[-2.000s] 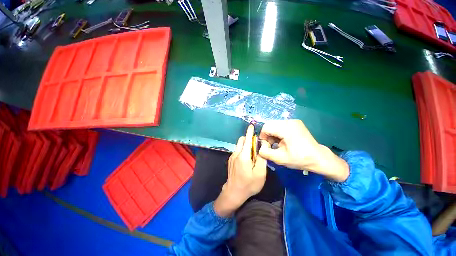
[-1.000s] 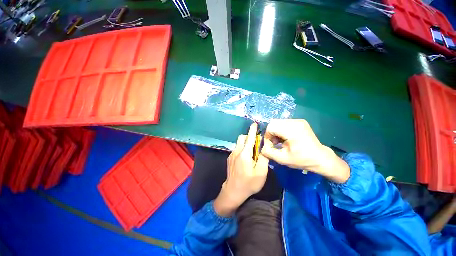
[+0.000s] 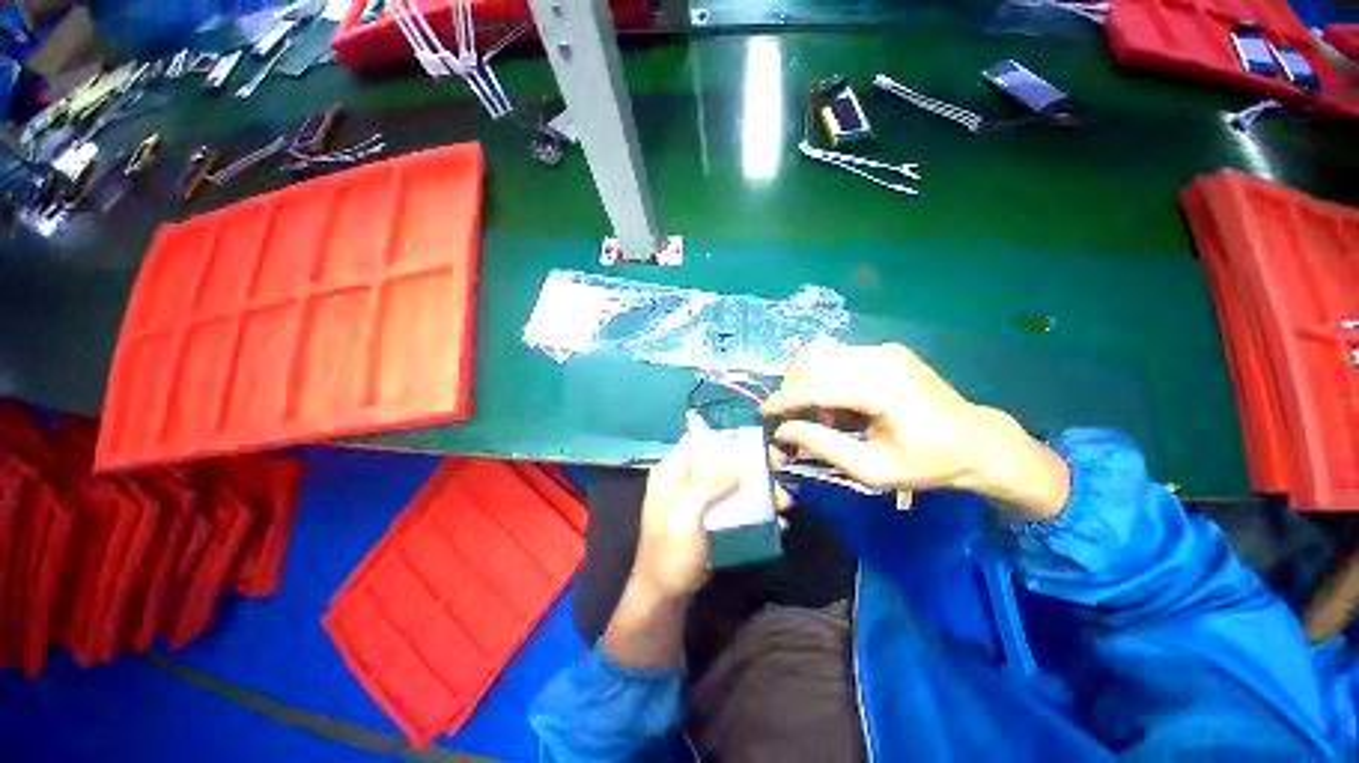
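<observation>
My left hand point(image 3: 678, 514) grips a battery pack point(image 3: 742, 499) over my lap at the bench edge. The pack's broad pale face with a dark green lower end is turned up. My right hand point(image 3: 887, 425) is at the pack's upper right corner, fingers pinched together around the wired end; what exactly the fingertips hold is hidden. Thin red and black lead wires point(image 3: 730, 388) loop above the pack by the bench edge. White wire ends point(image 3: 835, 479) stick out below my right hand. Clear plastic film point(image 3: 686, 322) lies on the green bench just beyond both hands.
A red compartment tray point(image 3: 306, 306) lies on the bench at left, more trays point(image 3: 1289, 328) at right, and others point(image 3: 455, 589) on the floor. A grey upright point(image 3: 604, 134) stands behind the film. Other packs point(image 3: 839, 114) with wires lie at the back. Part of a person's arm point(image 3: 1331, 589) shows at right.
The pack, edge-on before, now shows its broad face. Looped lead wires and white wire ends have come into view. The view has shifted, so the left tray and upright appear lower.
</observation>
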